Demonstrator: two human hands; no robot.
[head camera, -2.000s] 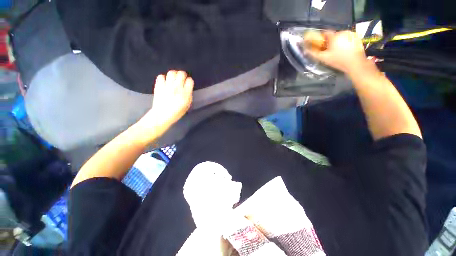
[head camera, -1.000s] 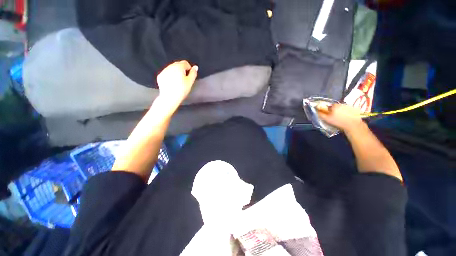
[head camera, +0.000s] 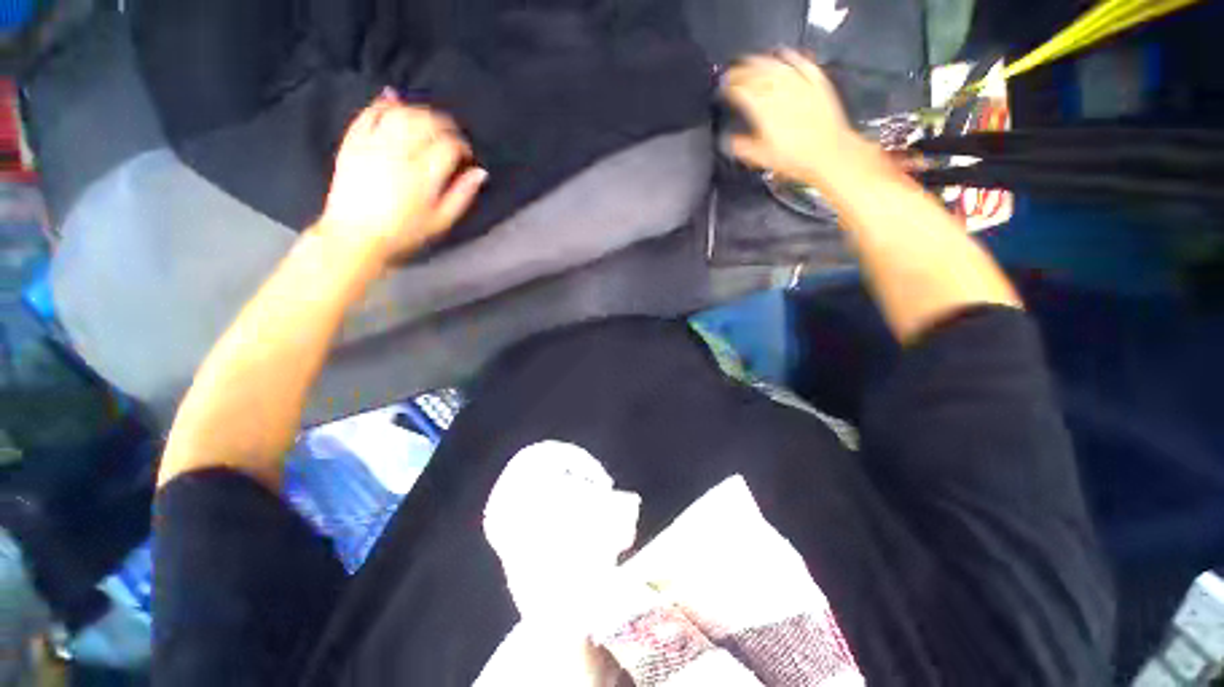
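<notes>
A black garment (head camera: 577, 121) lies loosely creased over the grey padded board (head camera: 148, 269). My left hand (head camera: 403, 175) is on the garment's near part, thumb apart from the fingers; whether it pinches the cloth cannot be told. My right hand (head camera: 785, 114) is off the iron, at the garment's right edge. It is slightly blurred with curled fingers, and any grip on the cloth is unclear. The steam iron (head camera: 801, 201) is on the dark rest pad (head camera: 752, 235), mostly hidden under my right hand and forearm.
A yellow line (head camera: 1094, 34) and dark hoses (head camera: 1074, 154) run off right. Printed paper (head camera: 991, 121) lies beside the rest pad. A blue basket (head camera: 342, 490) is below the board at left. A pale object with buttons (head camera: 1195, 631) shows at the lower right corner.
My right hand has let go of the iron and moved up and left to the garment's edge. The iron now sits on the pad. My left hand has moved left on the garment.
</notes>
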